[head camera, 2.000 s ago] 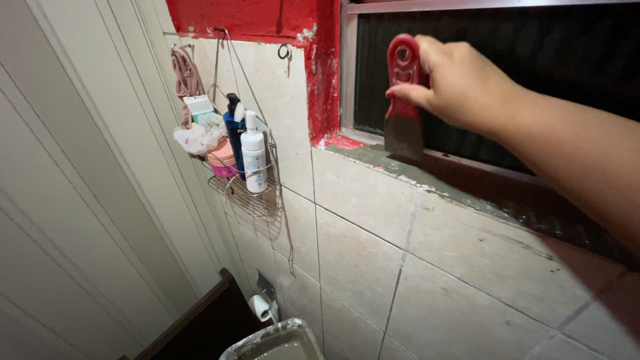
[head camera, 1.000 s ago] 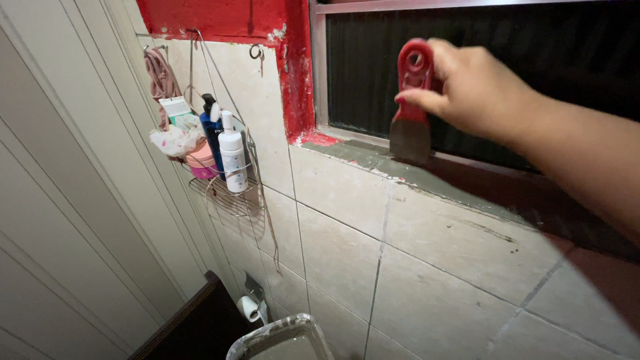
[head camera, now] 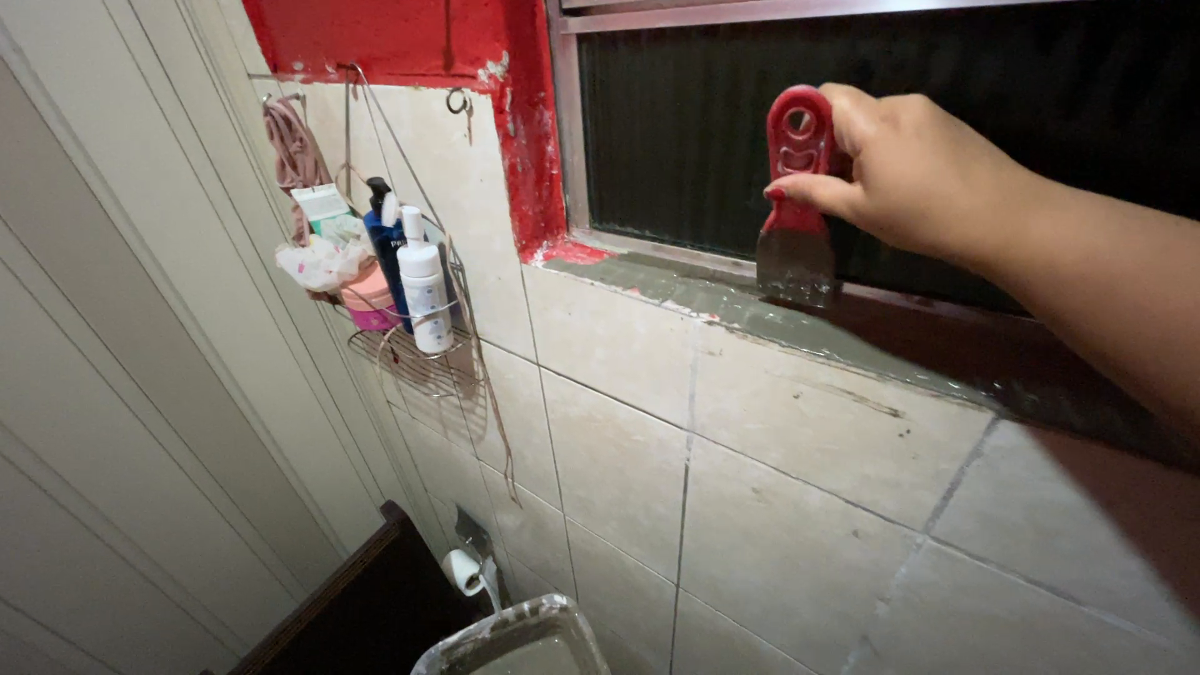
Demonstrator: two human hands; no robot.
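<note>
My right hand [head camera: 900,169] grips the red plastic handle of a putty knife [head camera: 798,202], thumb in front. The knife stands nearly upright, its metal blade down against the window sill [head camera: 656,277]. Wet-looking grey filler coats the sill along the foot of the metal window frame [head camera: 574,122]; its right part lies in the shadow of my arm. At the bottom edge is a smeared plastic container [head camera: 553,609] with grey material inside. My left hand is not in view.
A wire shower caddy [head camera: 412,366] with a white pump bottle [head camera: 425,286], a dark blue bottle and a pink jar hangs on the tiled wall, left of the window. Below are a toilet paper roll [head camera: 462,572] and a dark wooden edge [head camera: 328,581]. A panelled surface [head camera: 169,281] fills the left side.
My right hand and the putty knife have moved a little to the right along the sill, away from the window's left corner. The hand has kept its grip. The view has shifted slightly.
</note>
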